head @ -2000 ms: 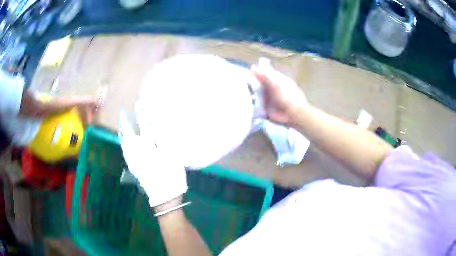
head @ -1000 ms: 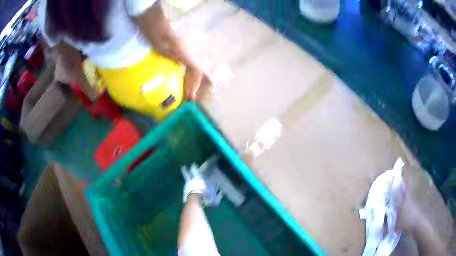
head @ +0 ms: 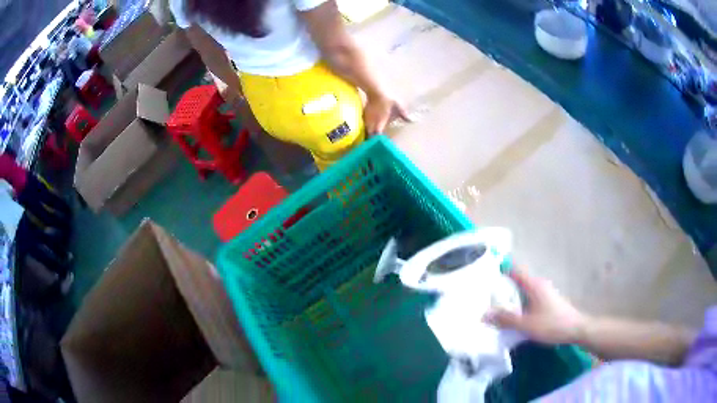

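Note:
A white plastic collar with a dark open centre [head: 460, 258] is held tilted over the green crate [head: 303, 362], with a small white arm sticking out at its left. My right hand [head: 542, 311] is bare, reaches in from the right and has its fingers closed on crumpled white cloth [head: 507, 303] against the collar. More white material hangs below the collar. My gloved left hand cannot be told apart from this white mass, and no left forearm shows. The crate's floor shows green below the collar.
The cardboard-covered bench [head: 542, 169] runs along the crate's right side, beside the green conveyor [head: 621, 102] with white-bottomed vessels [head: 560, 34]. A person in yellow trousers [head: 303, 106] stands beyond the crate, a hand on the bench. Red stools [head: 206, 130] and open cartons [head: 122, 149] stand left.
The white collar is now up over the crate, where my gloved left hand was reaching in. My right hand has come left from the bench with the cloth. The view has shifted left.

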